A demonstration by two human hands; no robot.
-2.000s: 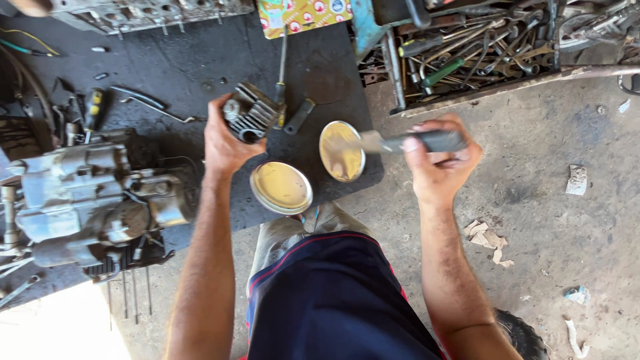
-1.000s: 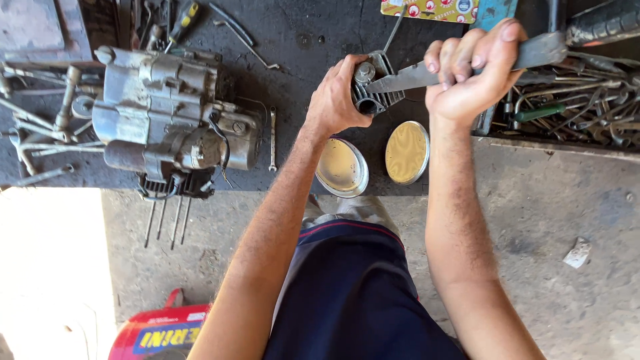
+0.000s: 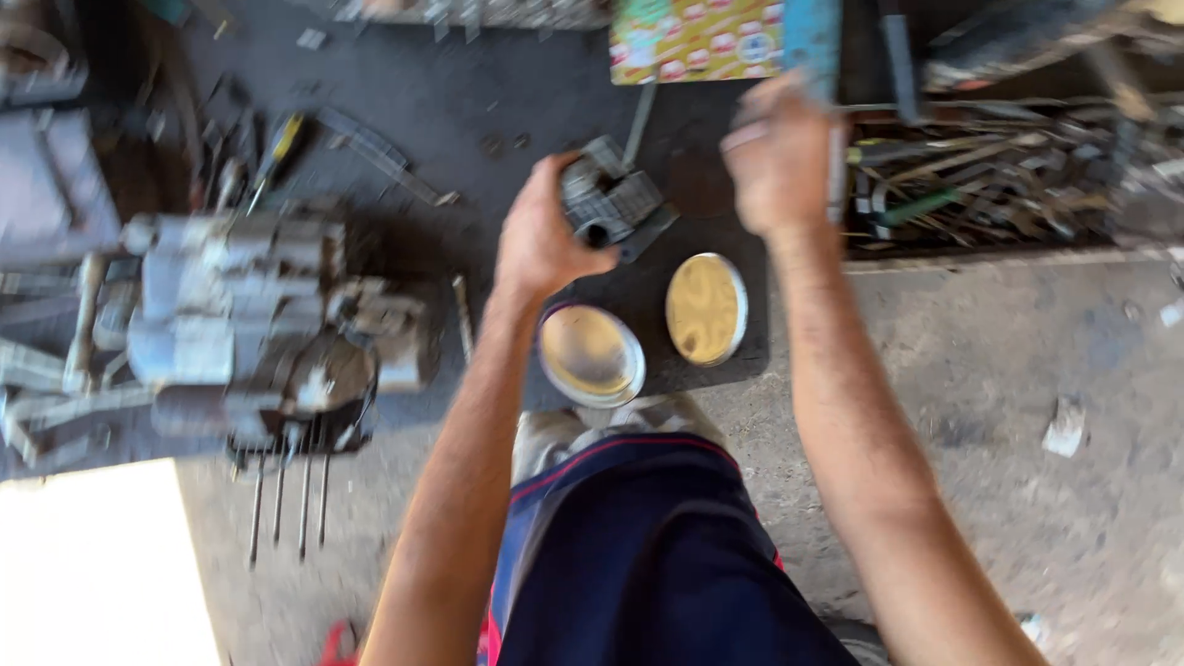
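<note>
My left hand [image 3: 546,231] grips a finned metal engine part, seemingly a cylinder head [image 3: 615,199], by its left side, above the dark bench. A round hole shows at its lower edge. Motion blurs my right hand [image 3: 777,153], raised at the upper right with fingers curled, beside a blue metal strip [image 3: 811,46]; whether it holds anything is unclear. Below the finned part, near the bench's front edge, lie two round, shallow metal lids or tins with yellowish insides, the left one [image 3: 592,354] and the right one [image 3: 706,308]. A thin rod [image 3: 640,125] lies behind the part.
A motorcycle-type engine [image 3: 250,314] with several long studs stands on the left of the bench, wrenches [image 3: 83,324] beside it. A yellow-handled screwdriver [image 3: 277,153] lies behind. At right is a tray of tools [image 3: 980,259]. A patterned sheet [image 3: 698,42] lies at the back.
My right hand has left the finned part, where it held a flat grey tool one second ago, and is farther right and blurred. My left hand keeps the part. The view has shifted.
</note>
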